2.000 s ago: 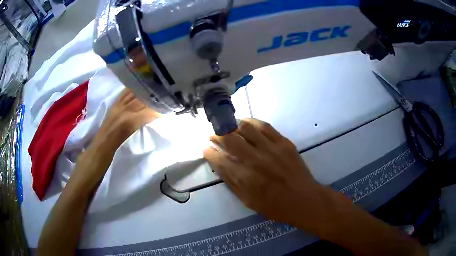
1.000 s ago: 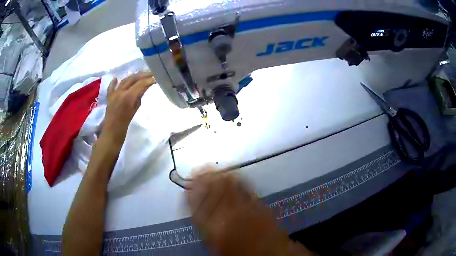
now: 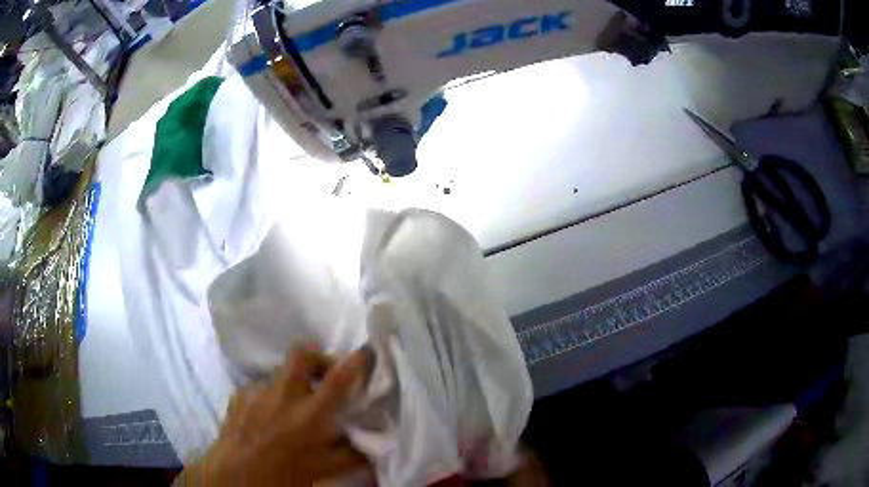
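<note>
The white fabric (image 3: pixel 438 314) is bunched in front of the sewing machine head (image 3: pixel 381 90) and hangs over the table's front edge. Its green panel (image 3: pixel 186 133) lies at the back left, and a sliver of red panel (image 3: pixel 444 480) shows at the bottom edge. My left hand (image 3: pixel 291 418) is at the bottom, left of centre, with its fingers gripping the white cloth. My right hand (image 3: pixel 527 470) is mostly hidden behind the cloth and cut off by the bottom edge; its fingers do not show. The presser foot and needle (image 3: pixel 384 177) stand behind the cloth, apart from it.
Black-handled shears (image 3: pixel 786 204) lie at the right, blades pointing back left. A printed ruler (image 3: pixel 629 304) runs along the front edge. Grey cloth (image 3: pixel 786 143) lies by the shears, with a small open box (image 3: pixel 851 128) beyond. Plastic-wrapped material (image 3: pixel 48 295) is at the left.
The fabric has been pulled towards me and turned; the green panel now shows where red lay. My left hand came down to the front. My right hand moved right, mostly behind cloth.
</note>
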